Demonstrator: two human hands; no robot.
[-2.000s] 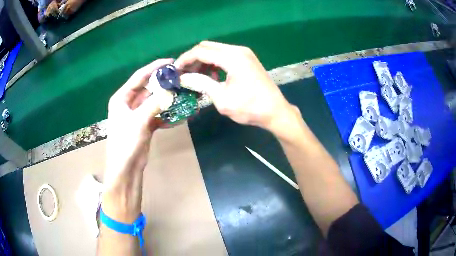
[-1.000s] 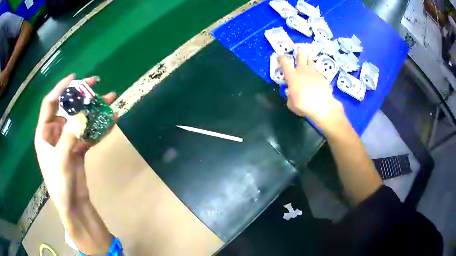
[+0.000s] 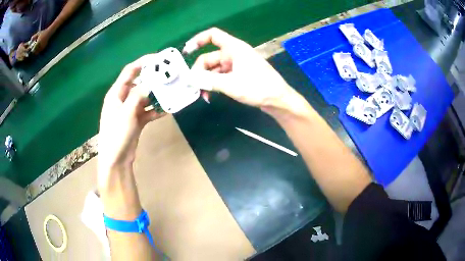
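A white plastic housing [image 3: 171, 84] with dark slots is held up over the near edge of the green belt, its slotted face towards me. My left hand [image 3: 133, 97] grips its left side, with a blue wrist strap [image 3: 125, 224] on the wrist. A bit of green circuit board [image 3: 154, 103] shows at the housing's lower left edge; the rest is hidden behind it. My right hand [image 3: 229, 74] touches the housing's right edge with its thumb, the index finger raised and bent beside it.
Several white housings [image 3: 363, 109] lie on a blue sheet [image 3: 375, 155] at right. A pointed stick [image 3: 266, 141] lies on the dark bench. A tape roll [image 3: 55, 233] and white cloth [image 3: 95, 216] are on the cardboard mat [image 3: 196, 204]. A person [image 3: 31, 25] is across the belt.
My right hand has come back from the blue sheet with a white housing, now at the board in my left hand. The black round part is now hidden. The view has shifted.
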